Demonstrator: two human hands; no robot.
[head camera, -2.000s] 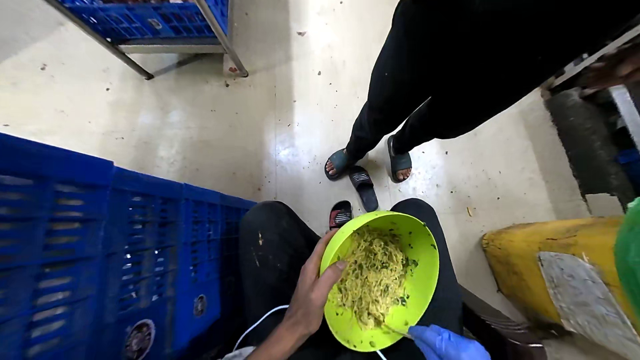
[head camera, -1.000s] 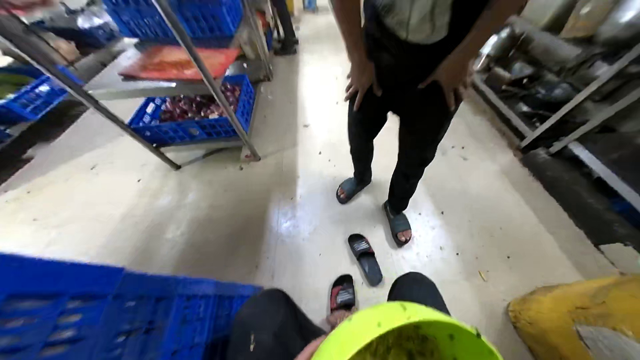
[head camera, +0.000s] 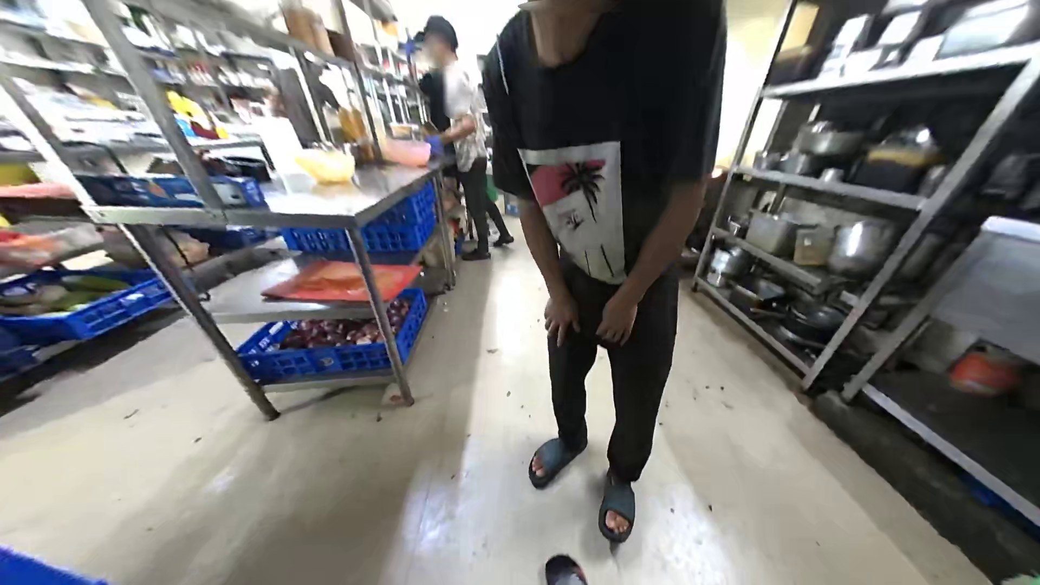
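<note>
Neither my left hand nor my right hand shows in the head view now, and the green bowl is out of frame too. Straight ahead a person in a dark T-shirt with a printed panel leans forward, both hands low at the front of the thighs. That person wears dark slide sandals. A loose dark slide sandal lies on the floor at the bottom edge, partly cut off.
On the left stands a steel table with a yellow bowl, a red cutting board and a blue crate of red onions on its levels. Another person stands farther back. Pots fill a metal rack at right.
The view has tilted up strongly, so the green bowl, my knees and my hands have left the frame. The person ahead has brought both hands closer together.
</note>
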